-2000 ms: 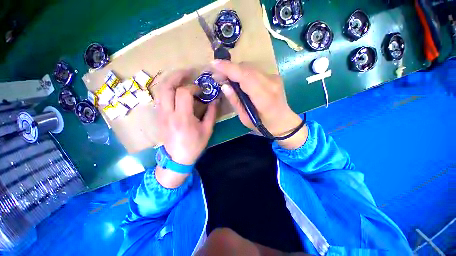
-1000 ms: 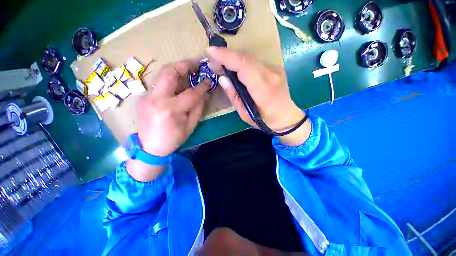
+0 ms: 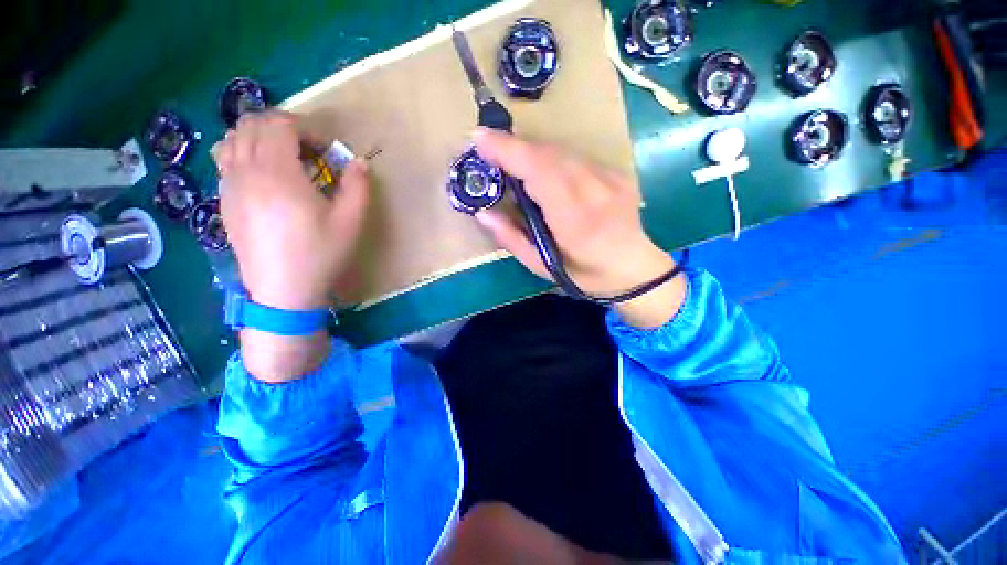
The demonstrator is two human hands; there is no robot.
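My right hand (image 3: pixel 552 204) holds the black soldering iron (image 3: pixel 497 114), its silver tip pointing up and away. A round device housing (image 3: pixel 476 181) sits at that hand's fingertips over the cardboard mat (image 3: pixel 420 237); whether the fingers grip it too is unclear. My left hand (image 3: pixel 289 204) is over the battery cell pile at the mat's left side and hides most of it. One white and yellow battery cell (image 3: pixel 337 160) with thin leads shows between thumb and fingers; whether it is gripped cannot be told. Another housing (image 3: pixel 528 57) lies at the mat's top.
Several round housings (image 3: pixel 724 82) lie on the green bench at right, and several more (image 3: pixel 172 138) at left. A round white piece (image 3: pixel 725 145) with a white cable lies right of the mat. A solder spool (image 3: pixel 110 245) and ribbed clear tray (image 3: pixel 99 353) are at left; orange-handled pliers (image 3: pixel 958 83) far right.
My left hand has left the housing and moved left onto the battery cells. The housing remains by my right fingertips. My right hand still holds the iron and has barely moved.
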